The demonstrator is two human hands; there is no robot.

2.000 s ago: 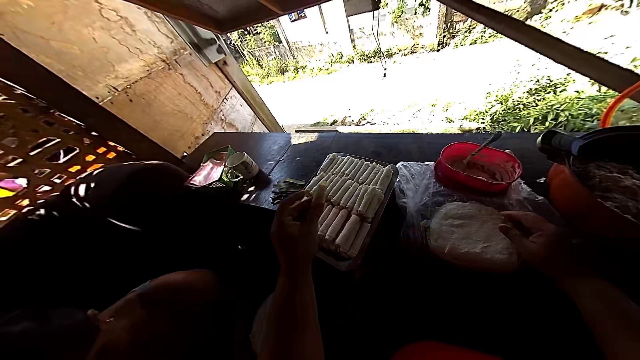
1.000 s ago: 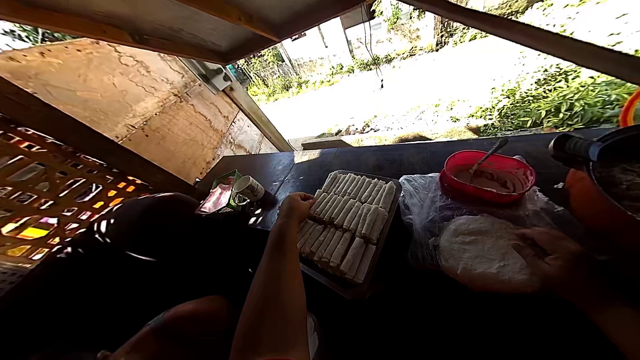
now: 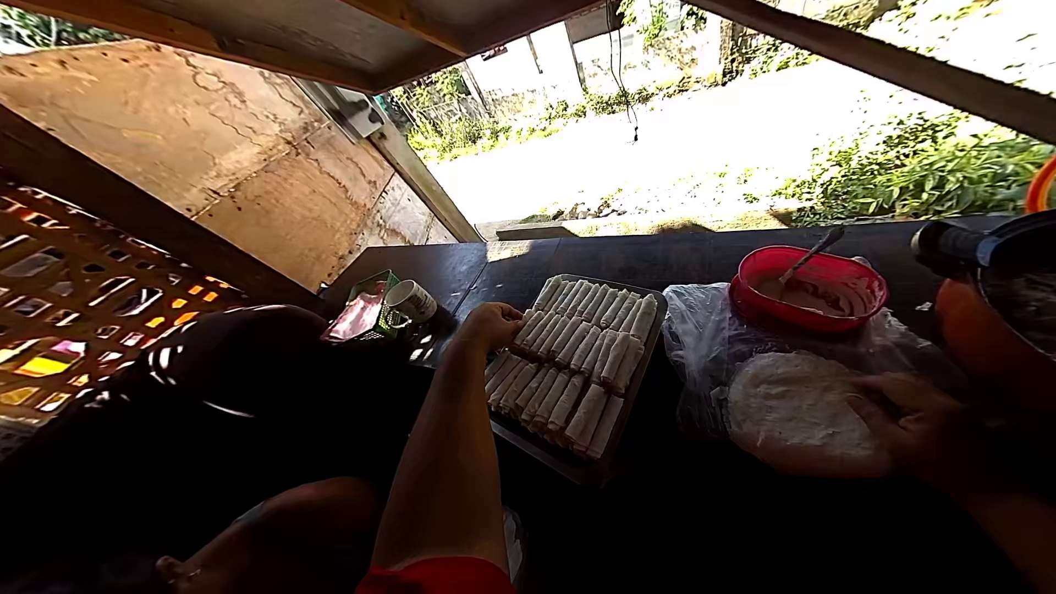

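Note:
Rows of pale rolled wrappers (image 3: 569,346) lie stacked in a rectangular tray (image 3: 615,450). At the tray's left edge, my left hand (image 3: 493,324) has its fingers curled against the rolls; whether a roll is between them is hidden. My right hand (image 3: 903,412) rests at the right edge of a round stack of pale wrappers (image 3: 796,408), thumb and fingers on its rim. Under the stack spreads clear plastic (image 3: 697,322). Behind it stands a red bowl (image 3: 742,301) of pinkish filling with a spoon (image 3: 813,254) in it.
A green basket (image 3: 371,322) and a white cup (image 3: 411,300) stand at the dark table's (image 3: 627,254) left end. At far right is an orange pot (image 3: 986,322) beside a black-handled pan (image 3: 957,243). Another person (image 3: 305,528) is close by at lower left.
My left hand has moved from over the tray's near-left part to the upper-left side of the rolls. The right hand stays at the wrapper stack. The view has shifted somewhat.

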